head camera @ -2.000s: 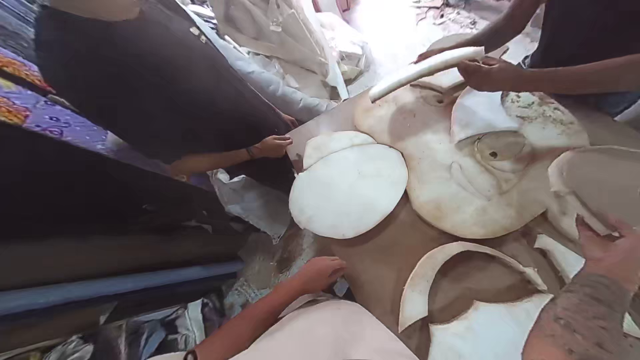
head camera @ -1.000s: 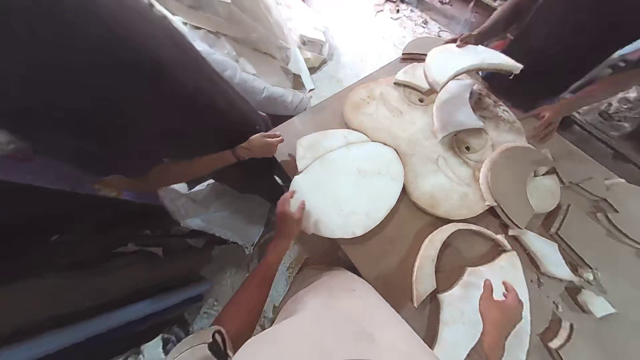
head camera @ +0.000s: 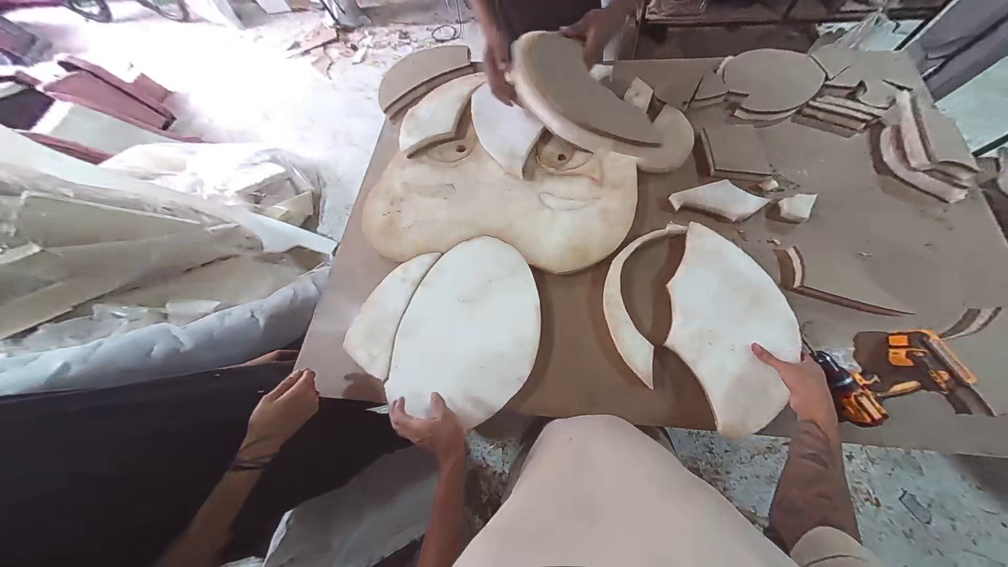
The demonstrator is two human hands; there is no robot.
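My left hand [head camera: 429,425] rests with spread fingers on the lower edge of an off-white oval foam panel [head camera: 468,331], which lies against a smaller curved piece [head camera: 391,315]. At the right, my right hand [head camera: 795,378] touches the right edge of a white foam piece with a scalloped left side [head camera: 732,315]; whether it grips the piece I cannot tell. Beside that piece lies a thin crescent [head camera: 626,307]. Above them is a large foam face form [head camera: 488,205] with two carved eyes and white pieces over them. A co-worker's hands hold a thick curved panel [head camera: 579,94] over it.
A co-worker's hand [head camera: 285,409] is at the table's [head camera: 575,370] left front corner. An orange-and-black power tool [head camera: 858,394] and a yellow-and-black power tool [head camera: 921,362] lie at the right. Foam offcuts [head camera: 720,199] are scattered there; wrapped sheets [head camera: 142,252] stand at the left.
My right hand has moved from the middle of the scalloped piece to its right edge. The co-worker across the table has lifted a curved panel over the face form. The view has swung right.
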